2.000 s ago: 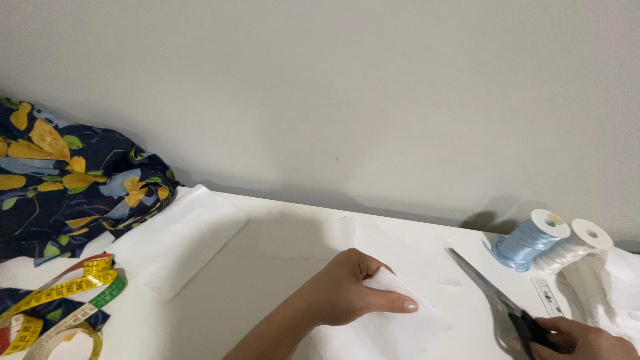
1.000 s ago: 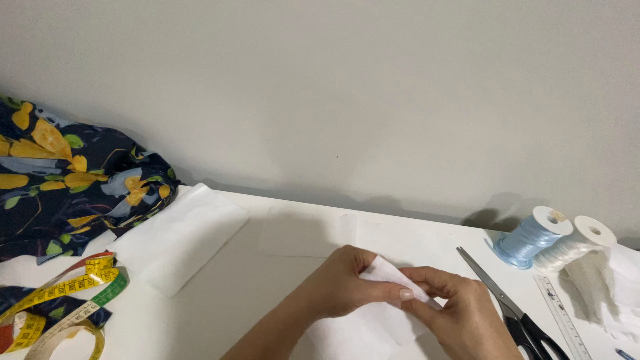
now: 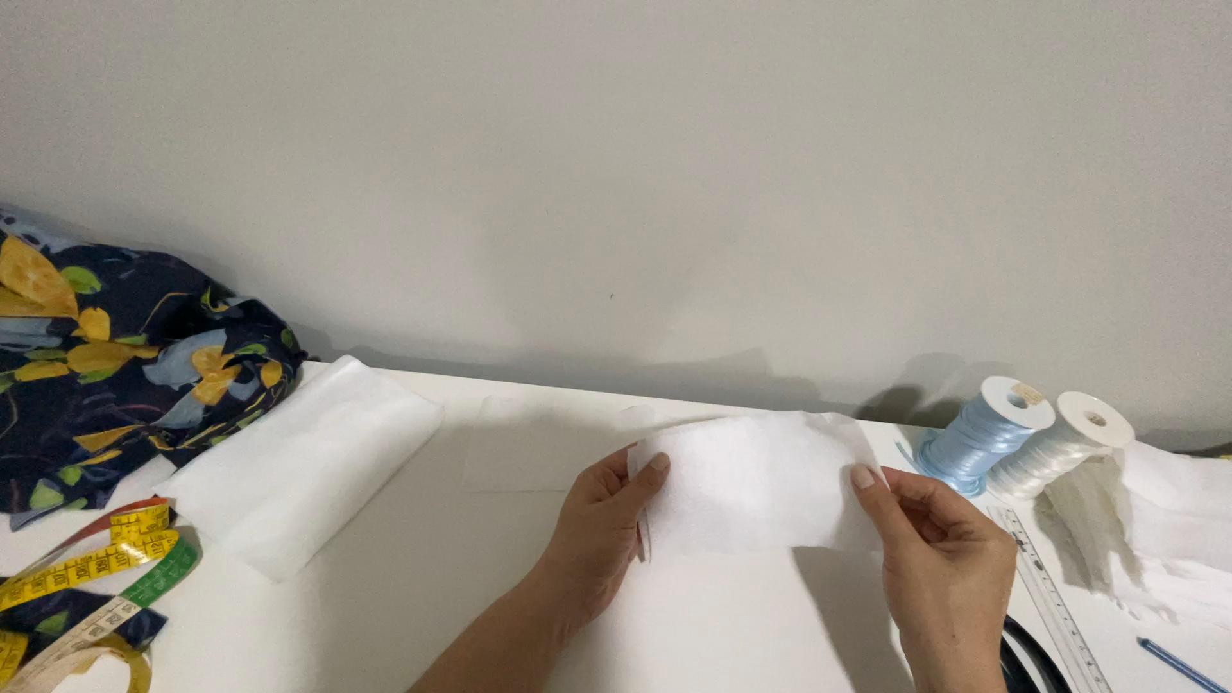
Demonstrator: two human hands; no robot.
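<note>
A rectangular piece of thin white fabric [image 3: 756,481] is stretched between both hands above the white table. My left hand [image 3: 606,529] pinches its left edge, thumb on top. The right edge is gripped by my right hand [image 3: 934,549], also with the thumb in front. Black scissor handles [image 3: 1025,654] show beside my right wrist; the blades are hidden behind the hand. Just right of that hand lies a clear ruler [image 3: 1049,597]. Flat on the table behind my left hand is another thin white piece [image 3: 520,448].
Floral dark fabric [image 3: 144,356], a folded white cloth [image 3: 308,472] and a yellow-green measuring tape [image 3: 135,553] lie at left. At right stand a light blue ribbon spool [image 3: 982,438] and a white one [image 3: 1064,448], near white fabric [image 3: 1179,510] and a blue pen [image 3: 1182,664]. A wall rises behind.
Two seconds ago my right hand held the scissors; they were on the table one second ago. The white piece, bunched between my hands then, is now spread out, and my hands have moved apart.
</note>
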